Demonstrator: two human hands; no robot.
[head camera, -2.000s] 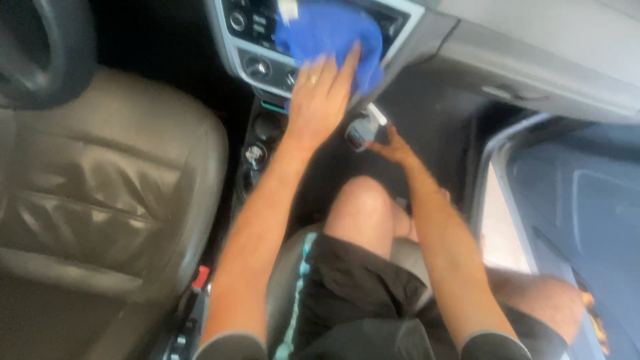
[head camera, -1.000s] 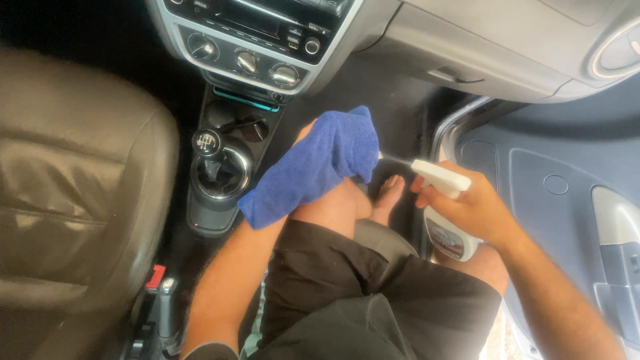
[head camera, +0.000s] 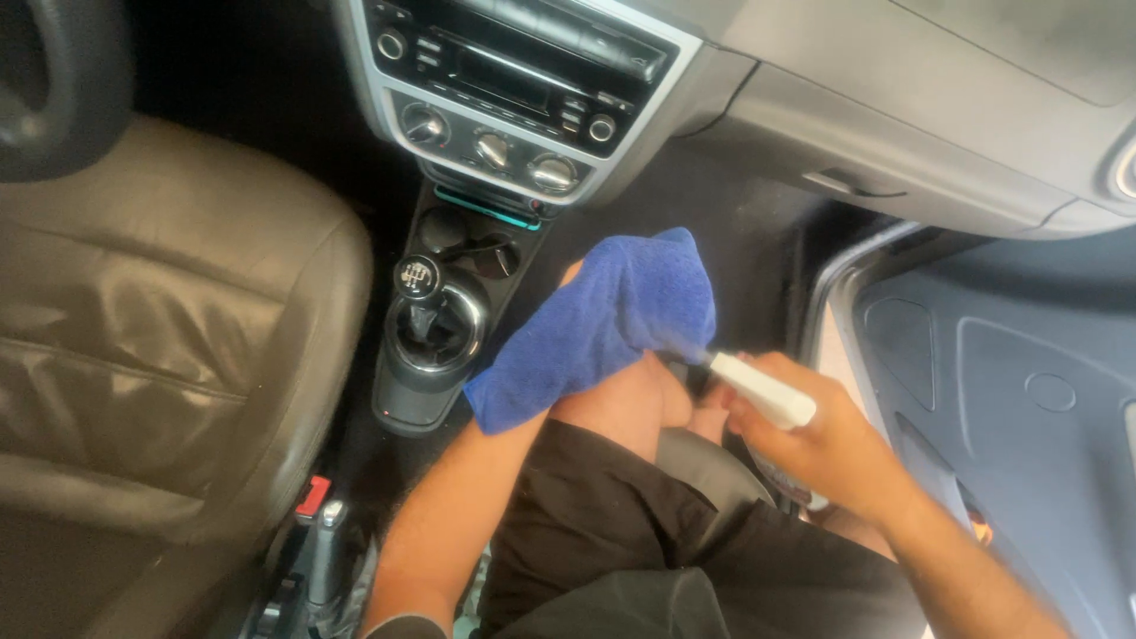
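A blue microfibre cloth (head camera: 612, 311) lies draped over my left hand (head camera: 572, 272) and wrist, above my knee and beside the gear lever. It hides nearly all of that hand, so its fingers' grip cannot be seen. My right hand (head camera: 812, 426) grips a spray bottle by its white trigger head (head camera: 763, 389), fingers around the front. The nozzle points left at the cloth's lower right edge, close to it, with a faint whitish blur between them. The bottle's body is mostly hidden below my hand.
Ahead is the centre console with a car radio (head camera: 506, 75) and round control knobs (head camera: 491, 149). The gear lever (head camera: 417, 280) and handbrake (head camera: 328, 532) stand at left, next to the leather driver's seat (head camera: 169, 293). A glovebox handle (head camera: 848, 185) and the open door (head camera: 1047, 355) are at right.
Two seconds ago my left hand held the cloth against the radio, and the bottle was near the console. Both have come back over my lap. Since one second ago, the bottle's nozzle has stayed aimed at the cloth.
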